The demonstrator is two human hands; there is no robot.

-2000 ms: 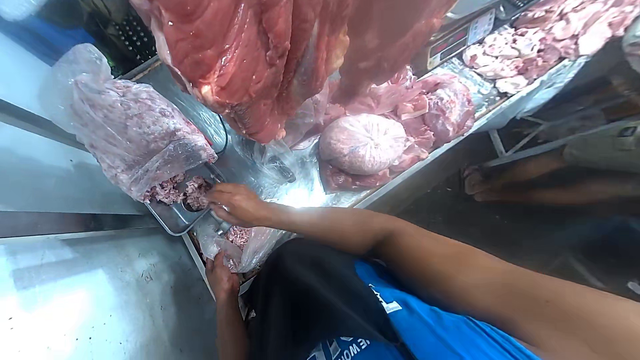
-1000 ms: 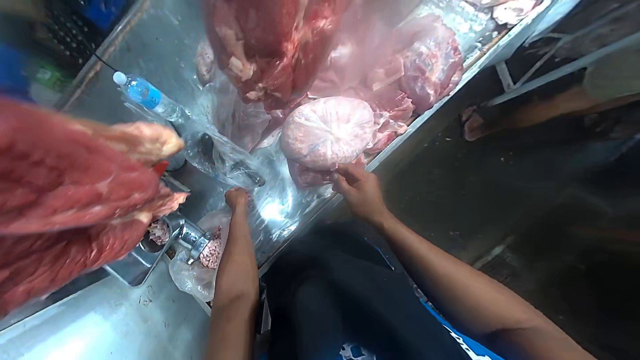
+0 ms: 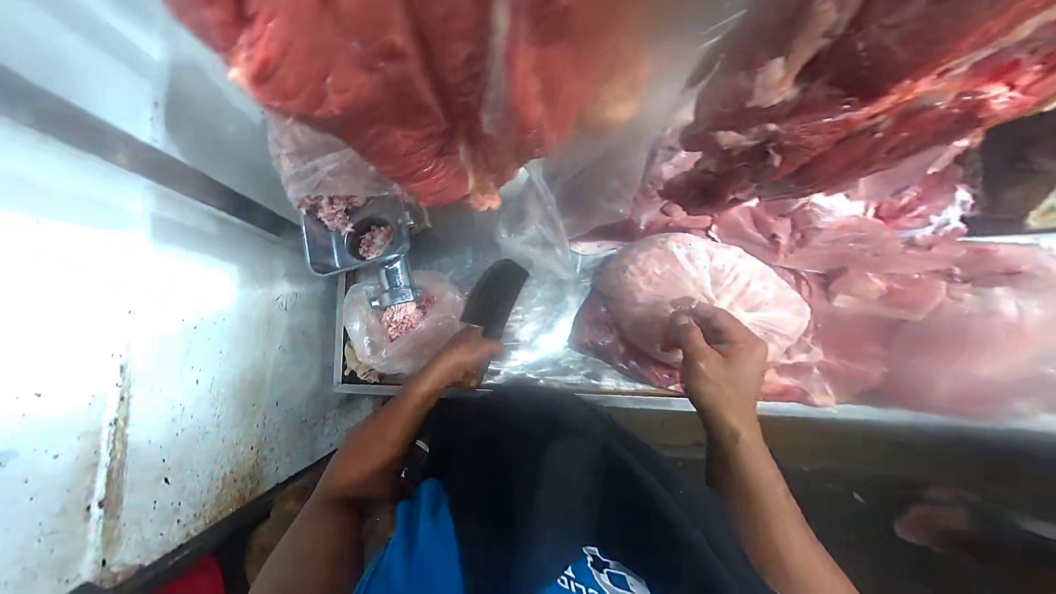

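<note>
My left hand (image 3: 470, 356) is closed round the handle of a broad dark-bladed knife (image 3: 497, 295), its blade pointing away over the plastic-covered counter. To its left, a metal meat grinder (image 3: 397, 280) has ground meat at its outlet, over a clear plastic bag (image 3: 437, 309). My right hand (image 3: 716, 346) pinches the gathered top of a tied plastic bag of pale meat (image 3: 660, 264), which rests on slabs of raw meat (image 3: 858, 289).
Large cuts of red meat (image 3: 396, 91) hang low over the counter. The grinder's metal tray (image 3: 326, 252) holds ground meat beside another filled bag (image 3: 318, 161). A stained white wall (image 3: 181, 330) stands at left. The counter's metal edge (image 3: 610, 401) runs before me. A person's foot (image 3: 932, 524) shows lower right.
My right hand has gone from the grinder tray to the tied bag of meat. My left hand has left the bag below the grinder and now holds the knife. The view has shifted strongly.
</note>
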